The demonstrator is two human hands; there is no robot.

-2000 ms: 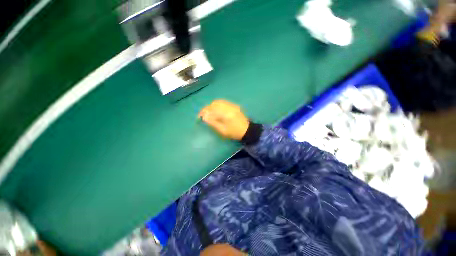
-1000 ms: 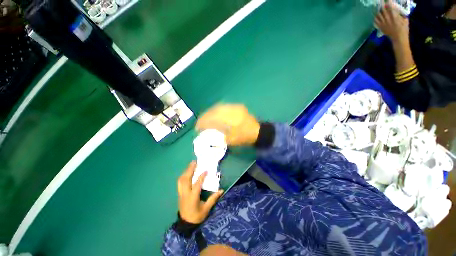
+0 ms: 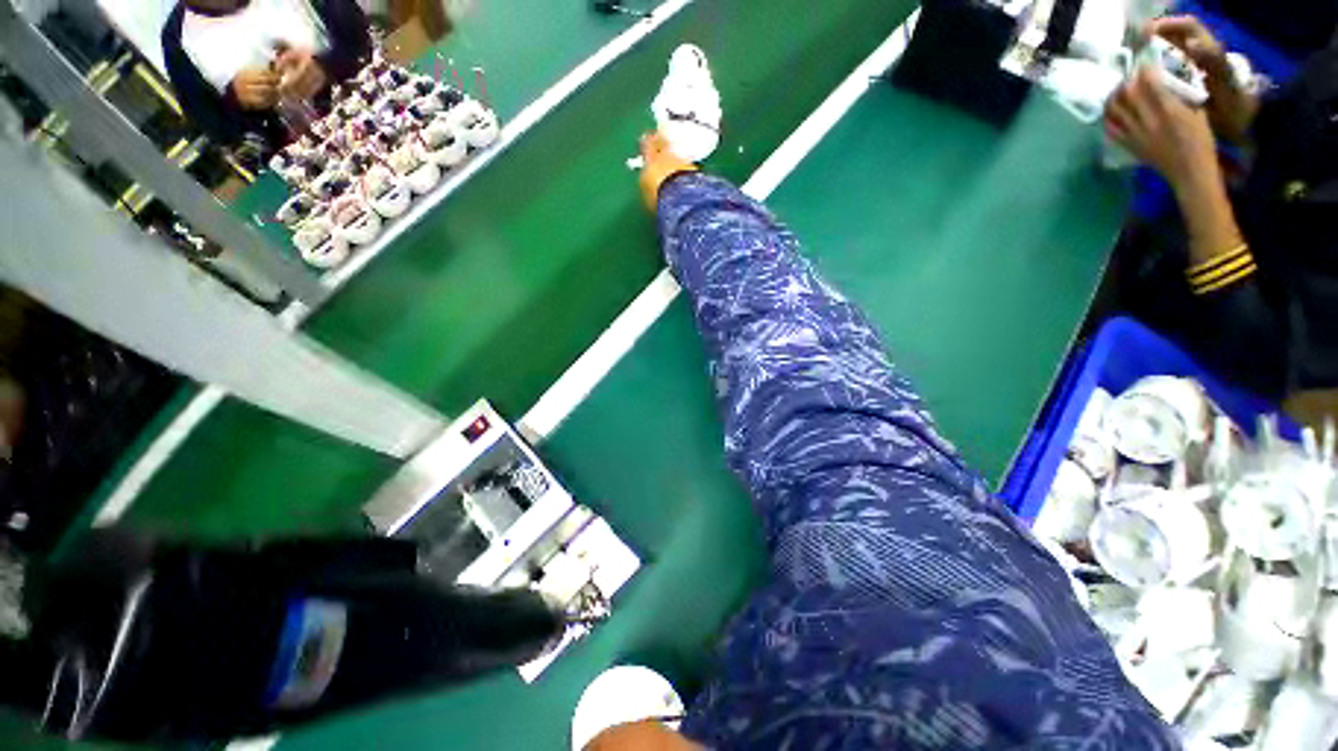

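My right hand [image 3: 665, 165] is stretched far out over the belt beyond the whitish rail. Its fingers are at the lower end of a white housing [image 3: 687, 106] with rounded parts, which lies along the belt. A white round part [image 3: 624, 701] shows at the bottom edge, beside the screw feeder [image 3: 594, 565]. A skin-coloured shape partly covers this round part and is cut off by the edge. My left hand cannot be made out. The black electric screwdriver [image 3: 426, 631] looms large at lower left, its tip over the feeder.
A blue bin [image 3: 1064, 418] full of white parts is at right. Another person's hands [image 3: 1159, 125] hold a white part at upper right. Rows of white units [image 3: 389, 162] stand at upper left near another person. A pale post [image 3: 191, 294] crosses the left side.
My right hand has moved from near my lap to the far belt, with a white housing at its fingers. My left hand has left view. The screwdriver and feeder appear lower.
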